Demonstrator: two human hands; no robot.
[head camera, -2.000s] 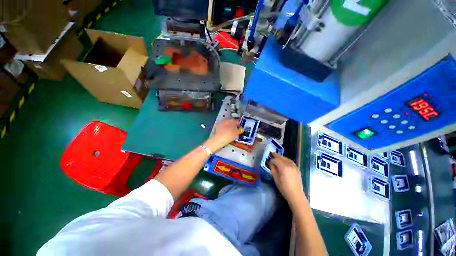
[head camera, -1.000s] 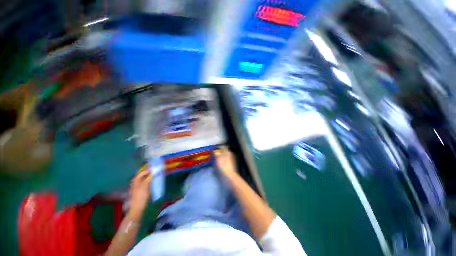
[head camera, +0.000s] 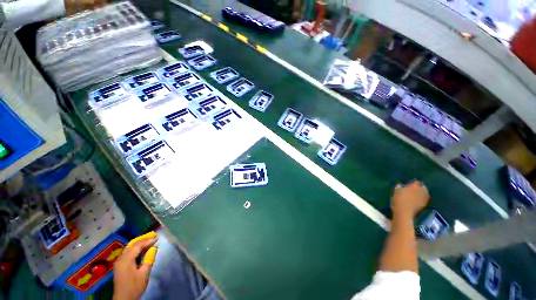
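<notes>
My right hand (head camera: 409, 199) is over the green conveyor belt (head camera: 352, 179), fingers curled down. A thin dark edge shows at its fingertips; whether it grips a panel is hidden. A panel (head camera: 434, 225) lies on the belt just right of that hand. My left hand (head camera: 134, 266), with yellow finger cots, is at the lower left beside my lap, fingers apart and empty. One panel (head camera: 54, 231) sits on the orange-brown fixture (head camera: 63, 239) on the perforated press bed (head camera: 97, 214). A lone panel (head camera: 248, 175) lies on the green surface, with a tiny pale part (head camera: 247, 205) near it.
A bright white sheet (head camera: 194, 170) bears rows of panels. A tall clear-grey tray stack (head camera: 97, 44) stands at its far end. More panels lie spaced along the belt. The blue press base (head camera: 94, 269) is at lower left. Another person's white sleeve (head camera: 35, 12) shows at top left.
The view has swung right to the line. My right hand has moved from the press front out over the belt. My left hand no longer holds the panel it held before.
</notes>
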